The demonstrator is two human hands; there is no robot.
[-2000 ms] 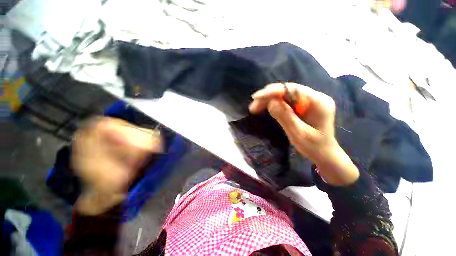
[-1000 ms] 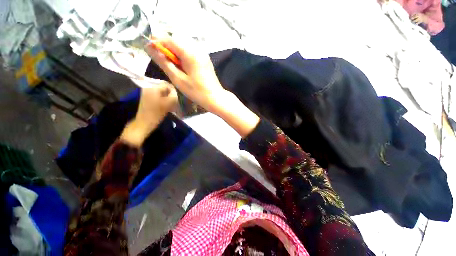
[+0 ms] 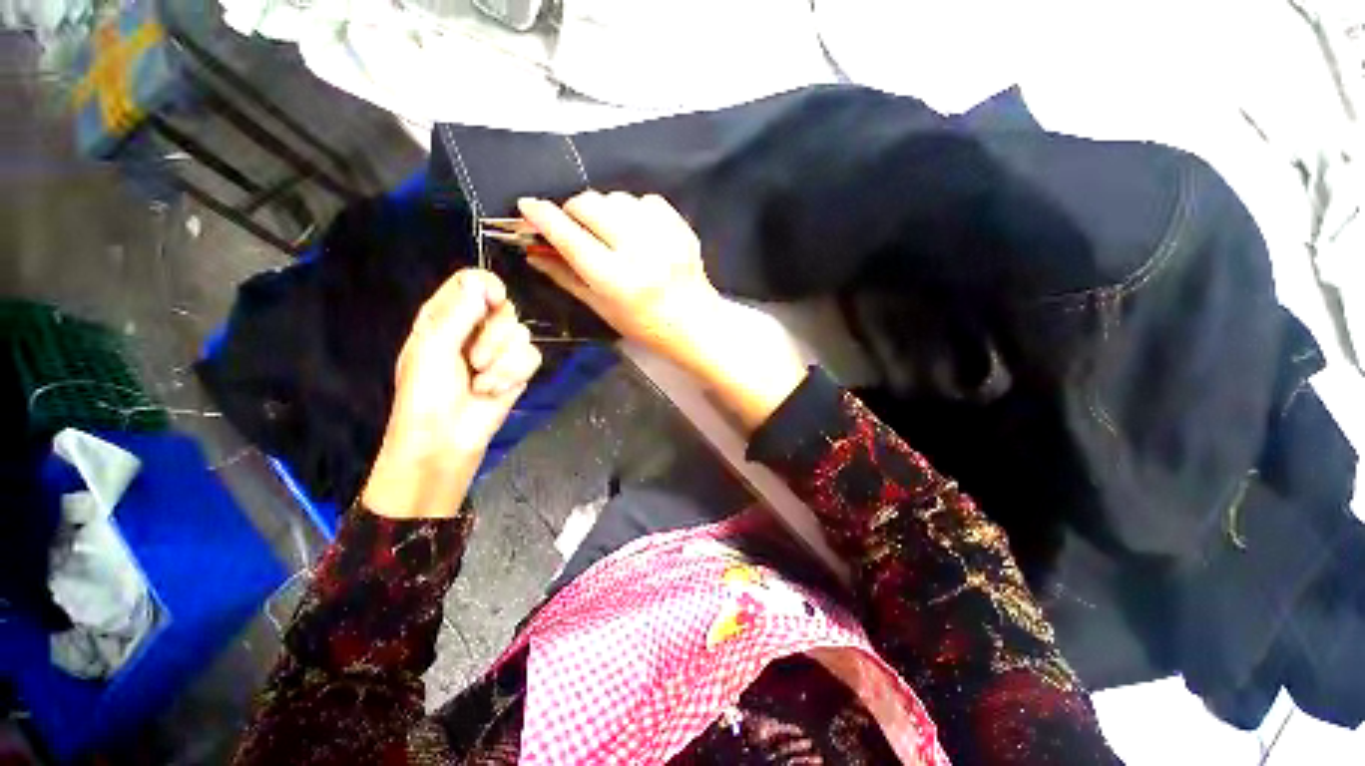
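Observation:
A dark navy garment (image 3: 928, 195) lies across the white table, with pale stitched lines near its left end. My left hand (image 3: 461, 367) is closed at that end, below the stitched edge, pinching the edge or a thread there; which one I cannot tell. My right hand (image 3: 621, 262) is just right of it, over the cloth, closed around small thread snips (image 3: 509, 229). The pale blades point left and touch or nearly touch the stitched edge. The snips' handle is mostly hidden in my fist. A loose yellowish thread tuft (image 3: 1238, 509) shows on the garment's right part.
White table (image 3: 689, 45) with its edge running diagonally under my right forearm. Dark cloth in a blue bin (image 3: 300, 359) hangs below my left hand. Another blue bin (image 3: 195, 524) with pale cloth is at lower left. A rack with a yellow cross (image 3: 120, 75) stands upper left.
Earlier my left hand was blurred and apart, then both hands met at the upper left. Now they are slightly lower, the garment's left end is spread flatter, and the snips are at its edge.

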